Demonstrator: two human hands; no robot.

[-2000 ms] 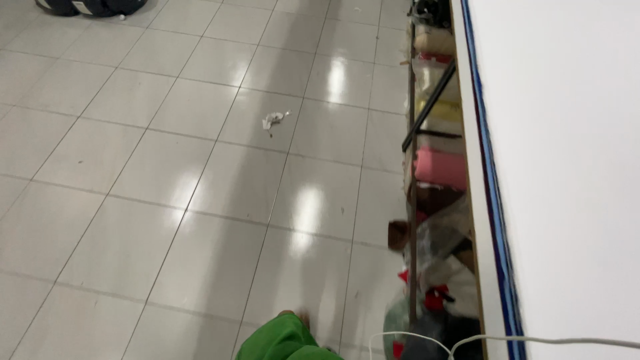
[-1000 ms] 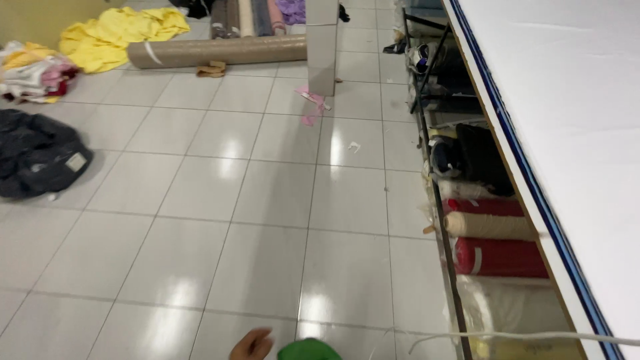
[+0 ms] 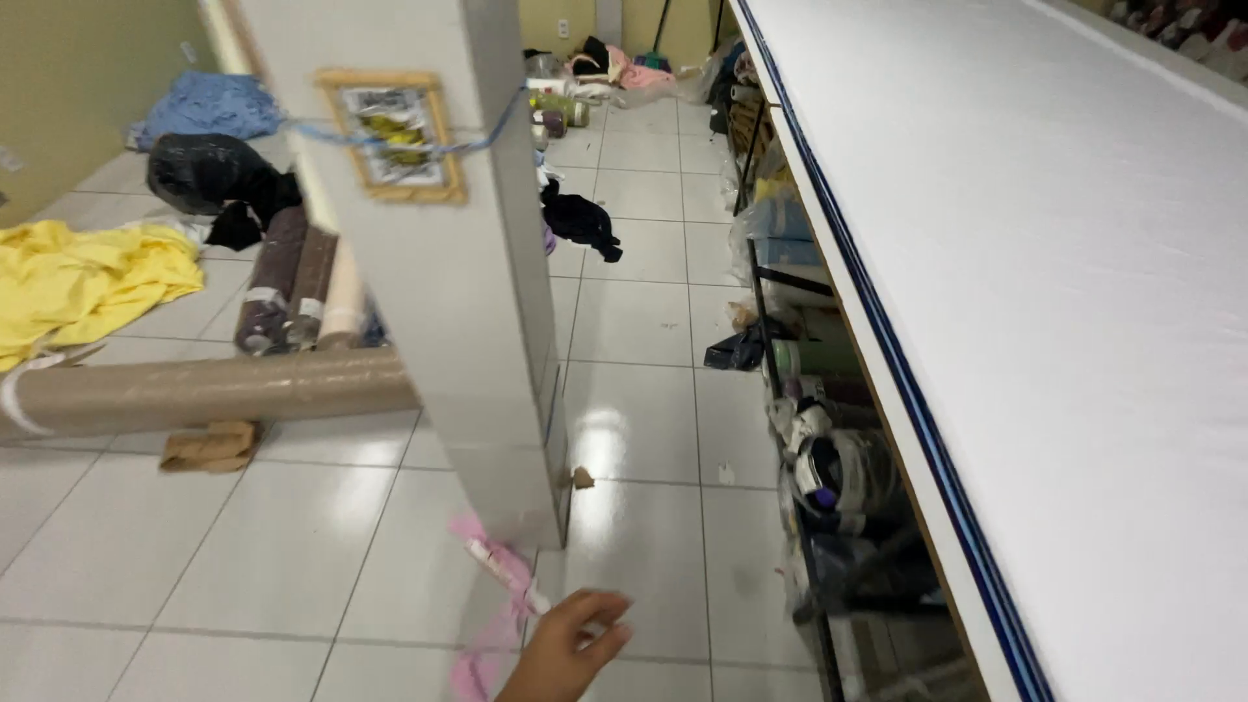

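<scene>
My left hand is at the bottom middle of the view, raised above the tiled floor. Its fingers are loosely curled, with a gap between thumb and index finger, and it holds nothing. Strips of pink fabric lie on the floor just left of it, near the foot of a tiled pillar. My right hand is out of view. To the right stretches a long table spread with white fabric, with dark blue layers showing along its edge.
Under the table, a black metal rack holds rolls and bags. A large brown roll, yellow fabric and a black bag lie at left. Black cloth lies beyond the pillar, which bears a framed picture.
The view has moved forward along the table and tilted up, bringing the pillar near. My left hand, at the bottom edge one second ago, now shows more fully. The green clothing has left the view.
</scene>
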